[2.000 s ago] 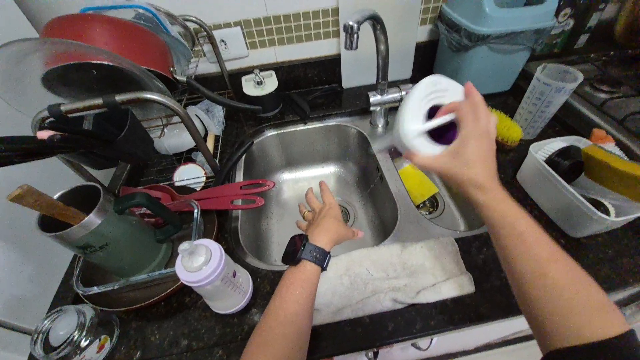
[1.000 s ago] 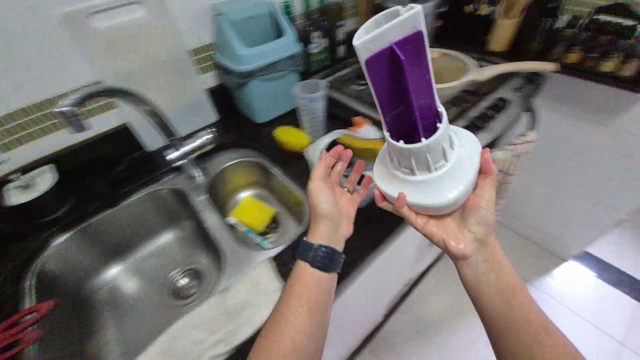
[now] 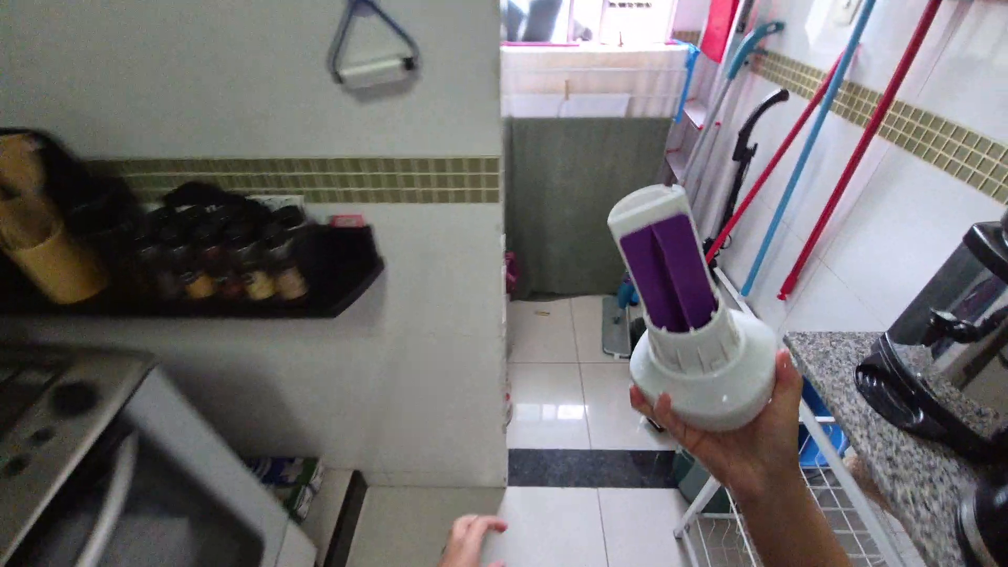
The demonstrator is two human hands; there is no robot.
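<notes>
My right hand (image 3: pixel 732 429) grips the round base of a white and purple plastic kitchen device (image 3: pixel 685 315) from below. Its tall open-fronted part, with a purple ridged insert, points up and leans slightly left. The fingers wrap around the left side of the base and the thumb lies on its right. My left hand (image 3: pixel 470 542) shows only in part at the bottom edge, its fingers bent and apart, touching nothing that can be seen.
A granite countertop (image 3: pixel 858 354) with a black appliance (image 3: pixel 913 386) stands at right, above a white wire rack (image 3: pixel 787 520). At left are a stove (image 3: pixel 102 394) and a shelf of spice jars (image 3: pixel 260 307). Mop and broom handles (image 3: pixel 803 181) lean on the wall.
The view has swung right, from the sink past the stove to a doorway. My right hand still holds the device, now upright. My left hand, earlier beside it, is now low in view.
</notes>
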